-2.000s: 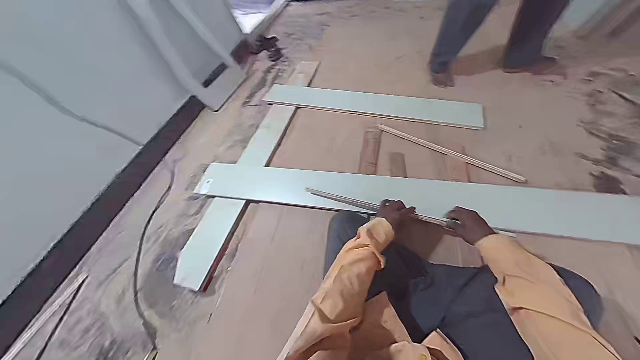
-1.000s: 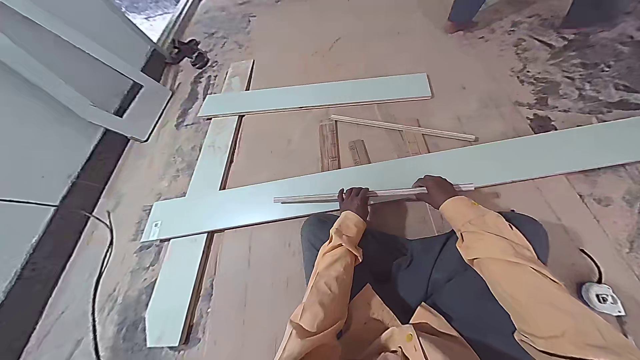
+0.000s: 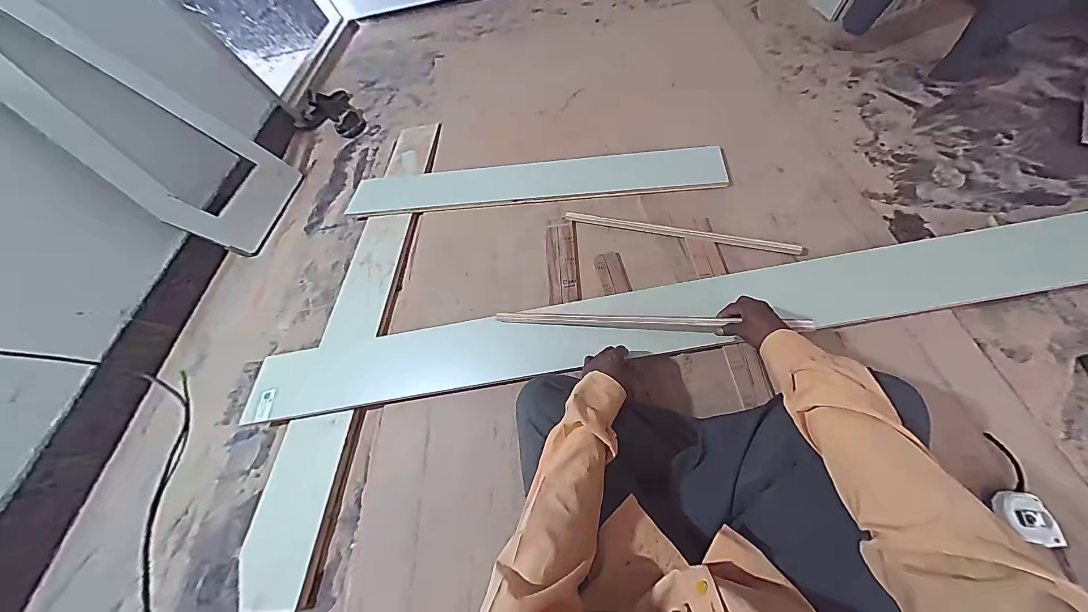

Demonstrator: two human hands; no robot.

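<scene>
A long pale-green board (image 3: pixel 459 358) lies across in front of my knees, its left end over another pale board (image 3: pixel 293 493). My right hand (image 3: pixel 752 321) is closed on the right part of thin wooden strips (image 3: pixel 612 320), which rest at a slant on the long board. At the board's near edge is my left hand (image 3: pixel 609 361), its fingers partly hidden, so its hold is unclear. Beyond, a shorter pale board (image 3: pixel 544 180) crosses the upper part of the underlying board, and a loose wooden strip (image 3: pixel 684 233) lies above short wood pieces (image 3: pixel 562 262).
A tape measure (image 3: pixel 1028 518) lies on the floor at the right. A black cable (image 3: pixel 174 459) runs along the left, near a panel with a white frame (image 3: pixel 246 208). Dark footwear (image 3: pixel 338 112) lies at the upper left. Another person's legs (image 3: pixel 986 42) are at the upper right.
My left hand has left the thin strips and moved down to the long board's near edge. My right hand still holds the strips. The view has shifted.
</scene>
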